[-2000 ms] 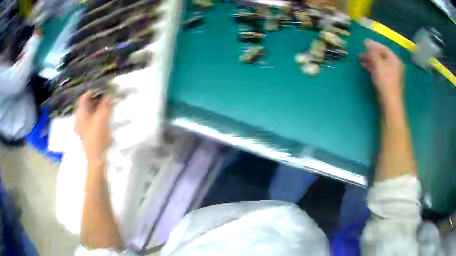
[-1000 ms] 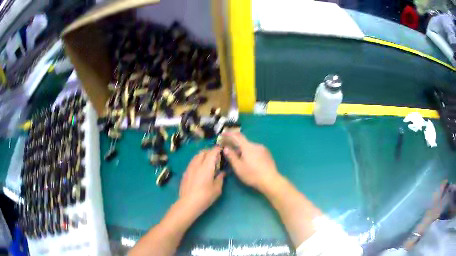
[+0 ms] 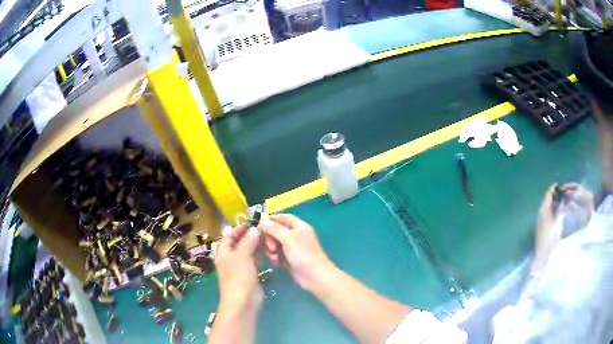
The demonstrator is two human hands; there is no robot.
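My left hand (image 3: 236, 259) and my right hand (image 3: 292, 247) meet over the green mat, just below the foot of the yellow post. Between their fingertips is a small dark piece (image 3: 255, 218) with thin wire showing, which looks like a binder clip; the fingers hide most of it. Loose black and tan binder clips (image 3: 160, 295) lie on the mat to the left of my hands. More fill the open brown cardboard box (image 3: 80, 124) behind them.
The yellow post (image 3: 195, 148) stands beside the box. A white dispenser bottle (image 3: 338, 171), tweezers or pry tool (image 3: 464, 180), white wipes (image 3: 489, 136) and a black parts tray (image 3: 542, 97) are to the right. A coworker (image 3: 564, 269) sits at right. A foam tray (image 3: 89, 312) with dark rows is lower left.
The view has turned to the right, so the box and tray sit further left and the parts tray shows. My hands remain together and are now raised near the post's foot.
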